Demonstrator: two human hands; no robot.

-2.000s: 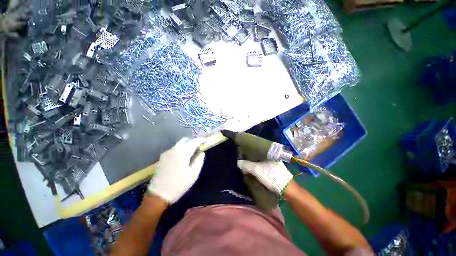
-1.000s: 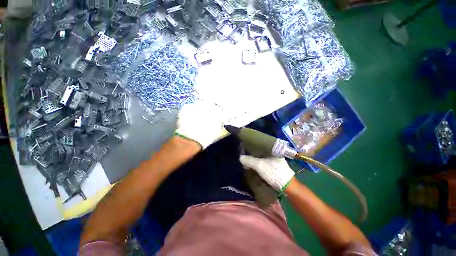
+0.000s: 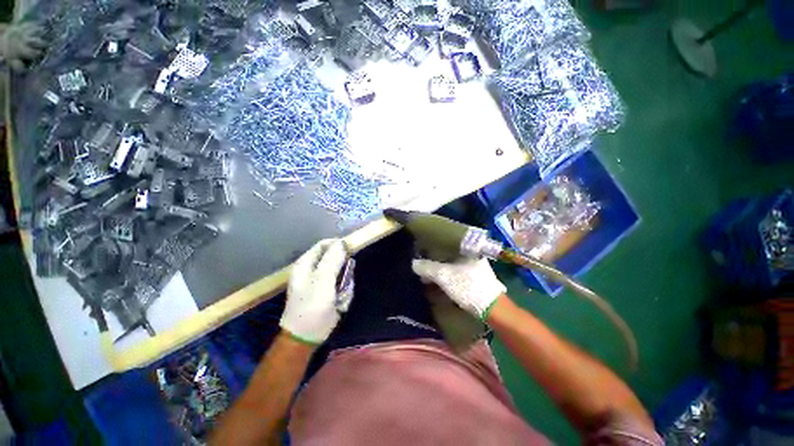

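My left hand (image 3: 313, 292), in a white glove, is just off the table's near edge and holds a small dark metal bracket (image 3: 346, 283) at its fingers. My right hand (image 3: 466, 283), in a white glove with a green cuff edge, grips the olive-green air tool (image 3: 438, 238). The tool's dark nose points left, over the yellow table edge (image 3: 370, 233). The nose does not touch the bracket. A pile of thin shiny pins (image 3: 292, 122) lies mid-table. A large heap of dark grey brackets (image 3: 131, 165) covers the table's left part.
Clear bags of pins (image 3: 557, 87) lie at the table's right end. A blue bin (image 3: 601, 231) with clear bags stands below it. Another blue bin (image 3: 122, 409) with metal parts is at lower left. The tan hose (image 3: 601, 305) curves right. Another person's gloved hand (image 3: 24, 42) shows at upper left.
My left hand reached onto the table by the pins, then came back to the near edge, now with a bracket showing in it. My right hand and the tool have hardly moved.
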